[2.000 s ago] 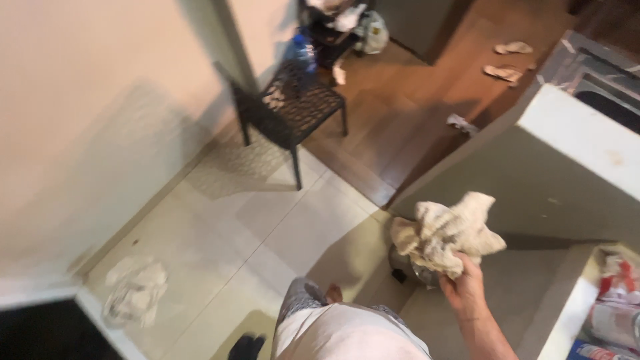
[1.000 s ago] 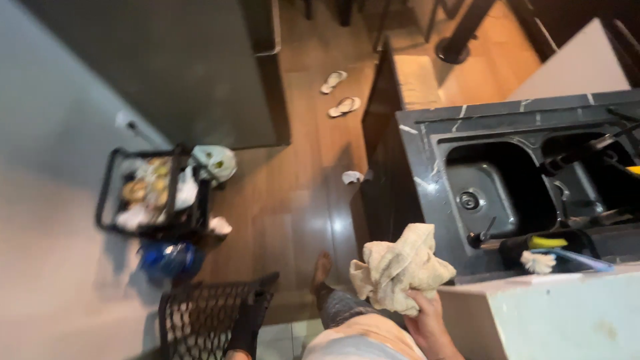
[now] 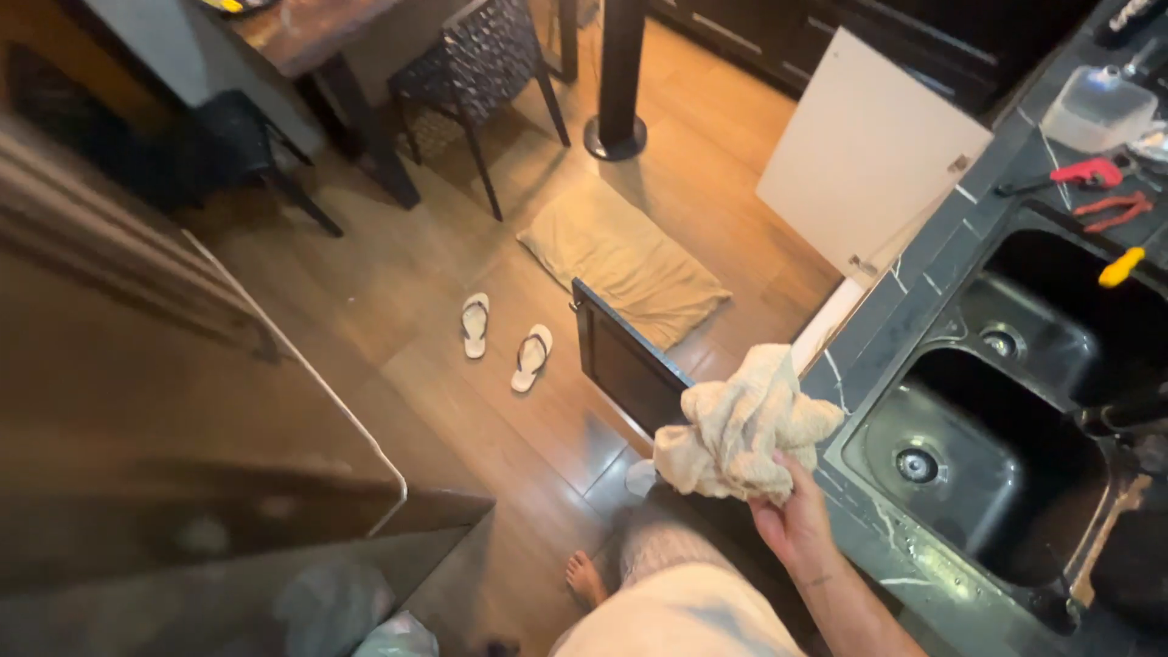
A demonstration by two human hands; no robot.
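Note:
A crumpled cream cloth point(image 3: 744, 424) is bunched in my right hand point(image 3: 796, 520), which grips it from below, over the floor just left of the countertop. The cloth's right edge reaches the edge of the black double-bowl sink point(image 3: 949, 465) in view. My left hand is out of view. On the counter beyond the sink lie a red-handled tool point(image 3: 1086, 173), red pliers point(image 3: 1118, 210) and a clear plastic container point(image 3: 1098, 108). A yellow handle point(image 3: 1121, 267) shows at the far bowl.
Two cabinet doors stand open, one dark point(image 3: 630, 360), one white point(image 3: 867, 151). A tan pillow point(image 3: 630, 255) and two flip-flops point(image 3: 474, 325) lie on the wood floor. Farther off are a black chair point(image 3: 479, 78), a table point(image 3: 306, 32) and a black post point(image 3: 619, 82).
The view has moved from the tiled area and chair to the sink and wood floor. My right hand still holds the cloth. The open white door and the pillow now show more fully.

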